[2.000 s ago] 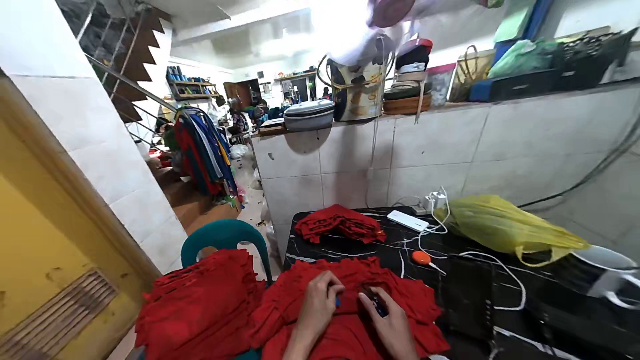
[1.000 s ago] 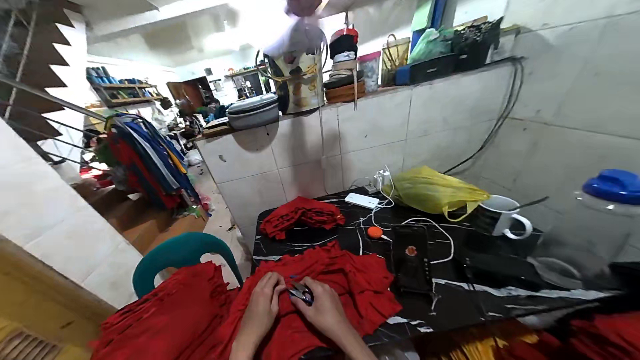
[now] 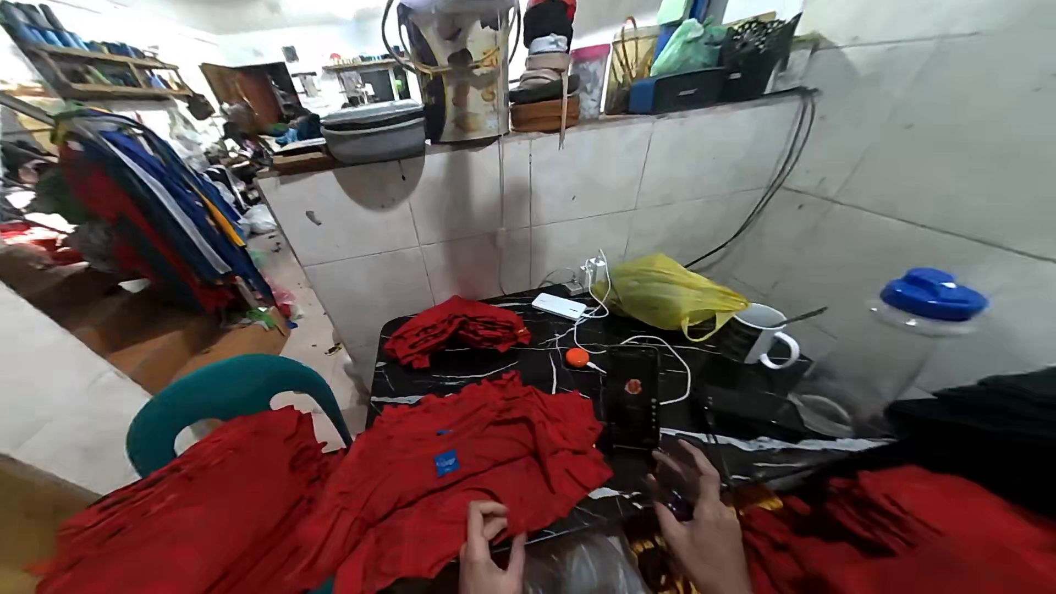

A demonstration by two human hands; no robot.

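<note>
Red garments point(image 3: 495, 445) lie stacked on the black marble-patterned table, with a blue label at the neck of the top one. Over their near right edge is my left hand point(image 3: 492, 549), fingers bent and thumb apart, with nothing seen in it. My right hand point(image 3: 701, 520) is to the right of the stack, below a dark phone point(image 3: 633, 396). A small dark tool point(image 3: 678, 502), blurred, shows between its thumb and fingers; its exact kind cannot be told. Another red pile point(image 3: 198, 503) lies at the left by a green plastic chair point(image 3: 239, 384), and a folded red bundle point(image 3: 458, 330) at the back.
A yellow plastic bag point(image 3: 668, 293), a white mug point(image 3: 761, 334), a white power bank point(image 3: 559, 306), cables and an orange disc point(image 3: 577, 357) are on the table. A clear jug with a blue lid point(image 3: 932, 295) stands right, behind more red cloth point(image 3: 932, 528). A tiled wall point(image 3: 577, 190) rises behind.
My hands have come apart from the middle of the red garments, where both were working together; the right one is now off the stack, to its right. The view has turned right.
</note>
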